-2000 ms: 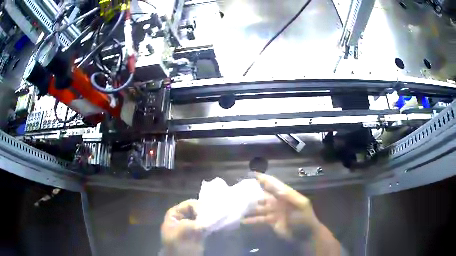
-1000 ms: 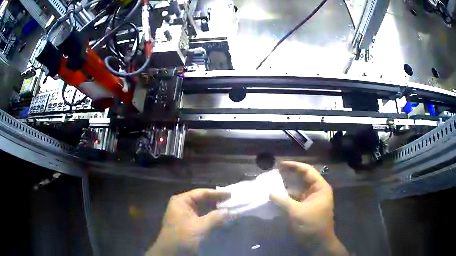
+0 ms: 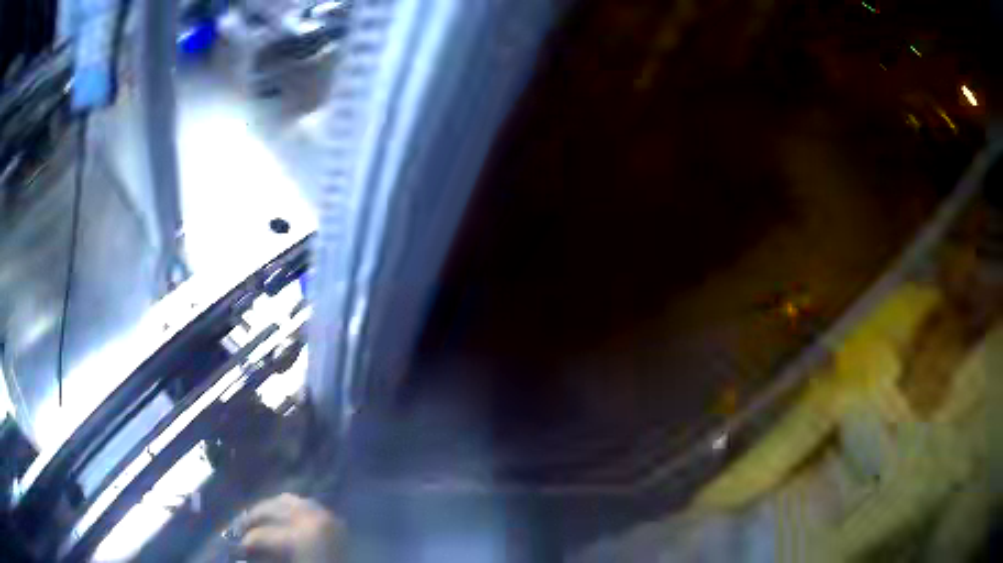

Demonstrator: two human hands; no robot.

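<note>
The view is strongly blurred. One hand, which looks like my left hand, shows small at the bottom left, cut off by the lower edge beside the machine frame. Its fingers are too blurred to tell whether it holds anything. My right hand is not in view. No white wipe can be made out.
A long grey-blue frame post with a slotted strip crosses the view. Left of it are conveyor rails and a shiny baseplate. Right of it is a dark area, with blurred yellow and pale shapes at the lower right.
The view has swung to the right, away from the orange unit. The two hands and the white wipe have left the middle; only one hand shows at the bottom left.
</note>
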